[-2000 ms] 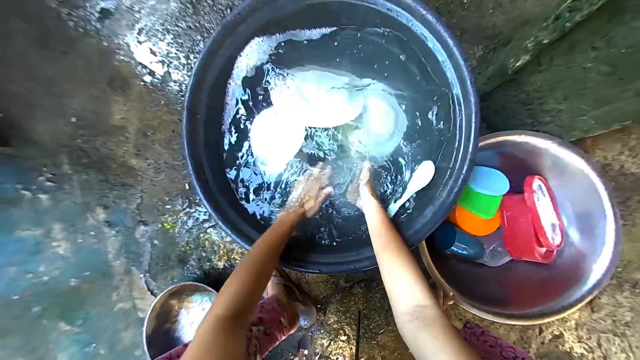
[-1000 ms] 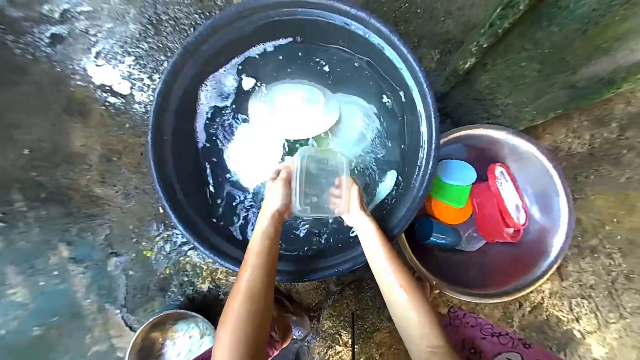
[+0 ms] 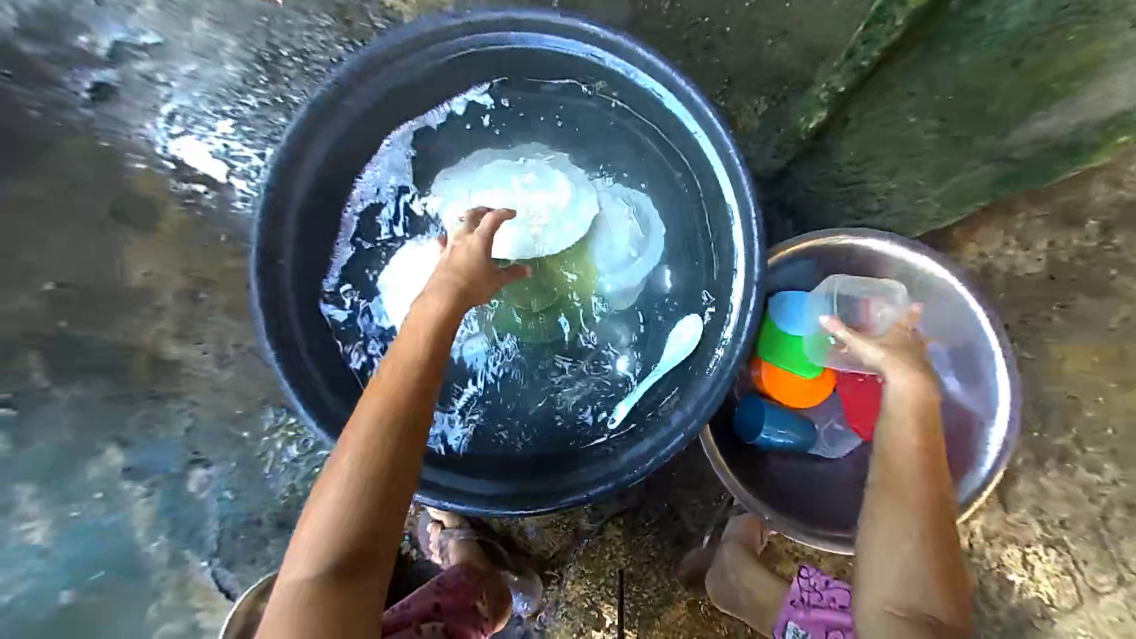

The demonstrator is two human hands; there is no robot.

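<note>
My right hand (image 3: 883,346) grips a clear plastic container (image 3: 854,311) above the metal basin (image 3: 981,311) on the right. With spread fingers, my left hand (image 3: 479,257) is over the water in the large dark tub (image 3: 306,355), beside the white plates (image 3: 532,200), and holds nothing. A white rice paddle (image 3: 661,364) lies at the tub's lower right. Under the water a greenish round dish (image 3: 550,306) shows. The metal basin holds a green cup (image 3: 785,351), an orange one (image 3: 794,383), a blue cup (image 3: 775,424) and a red container (image 3: 859,404), partly hidden by my right hand.
The tub and basin stand side by side on a wet concrete floor (image 3: 160,355). A mossy slab (image 3: 994,115) lies at the upper right. Another metal bowl (image 3: 244,612) is partly in view at the lower left, near my feet.
A second ago both hands held the clear container over the tub. My left hand has let go of it, and my right hand has moved with it to the right, over the metal basin.
</note>
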